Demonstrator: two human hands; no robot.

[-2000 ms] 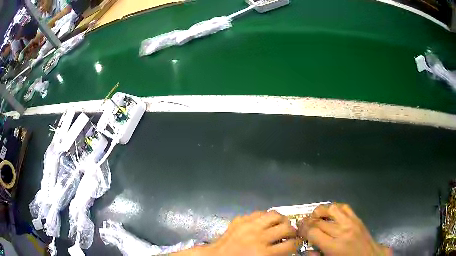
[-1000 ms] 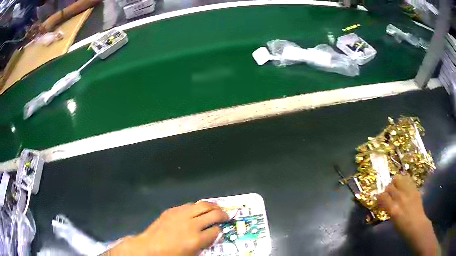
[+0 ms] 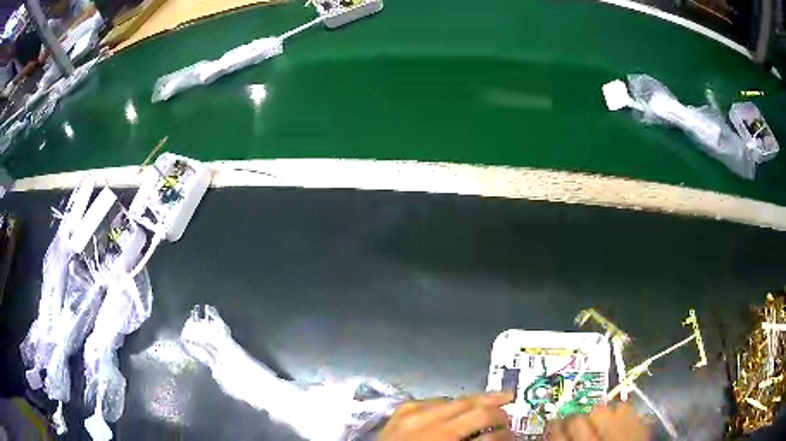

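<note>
The open white power strip housing (image 3: 497, 351) lies on the dark worktop at the lower right, with a green circuit board, wires and a brass strip inside. My left hand (image 3: 448, 419) rests its fingers on the housing's lower left side. My right hand (image 3: 601, 428) is blurred at its lower right; its fingertips are unclear, so I cannot tell if it holds anything. Both hands are cut off by the bottom edge. Brass contact strips joined by wire (image 3: 642, 369) lie just right of the housing. A bagged power cord (image 3: 258, 379) lies left of my left hand.
A pile of contact strips (image 3: 763, 370) is at the far right. Bagged cords (image 3: 99, 301) and open housings (image 3: 185, 194) are stacked at the left. Beyond a pale rail (image 3: 414, 177), the green conveyor (image 3: 414, 103) carries more bagged units. People show at the upper left.
My right hand has left the brass pile and is now at the housing. Joined contact strips now show beside the housing. The view has swung left, so the pile sits farther right.
</note>
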